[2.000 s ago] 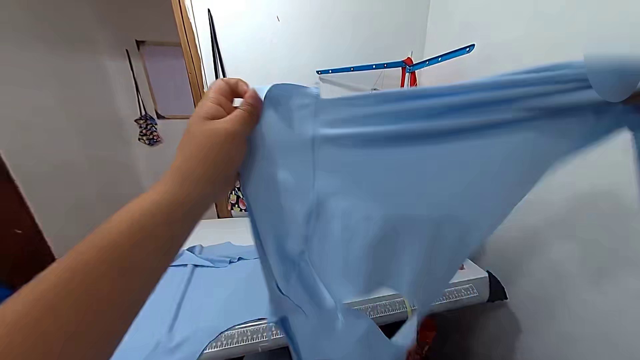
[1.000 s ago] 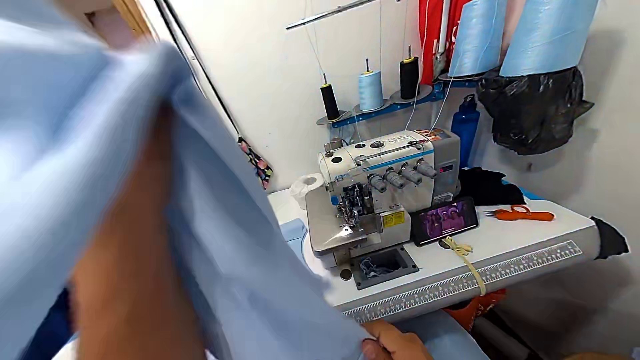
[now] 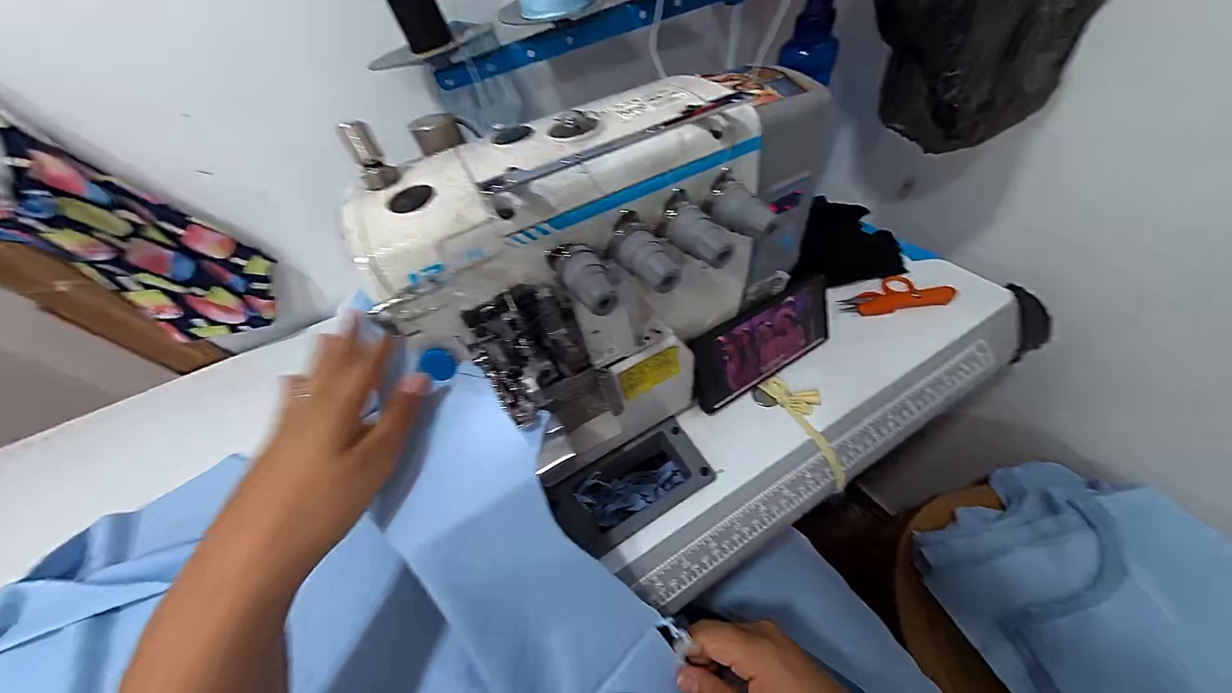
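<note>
Light blue fabric (image 3: 500,510) lies over the table edge, its upper end beside the needle area of a white overlock sewing machine (image 3: 577,192). My left hand (image 3: 337,414), blurred, rests on or just over the fabric left of the presser area, fingers spread. At the lower edge of the view my right hand (image 3: 751,659) pinches the fabric's edge near some loose thread. More blue fabric (image 3: 106,558) lies folded at the left.
A phone (image 3: 760,344) leans against the machine, with orange thread snips (image 3: 900,296) to its right. A scrap tray (image 3: 630,486) holds blue trimmings. Blue cloth pieces (image 3: 1088,558) are piled at the lower right. A measuring tape (image 3: 818,476) runs along the table edge.
The fabric, held up in the air two seconds ago, is now down at the machine. My left hand has come down onto or over it. The view has swung to the machine, closer in.
</note>
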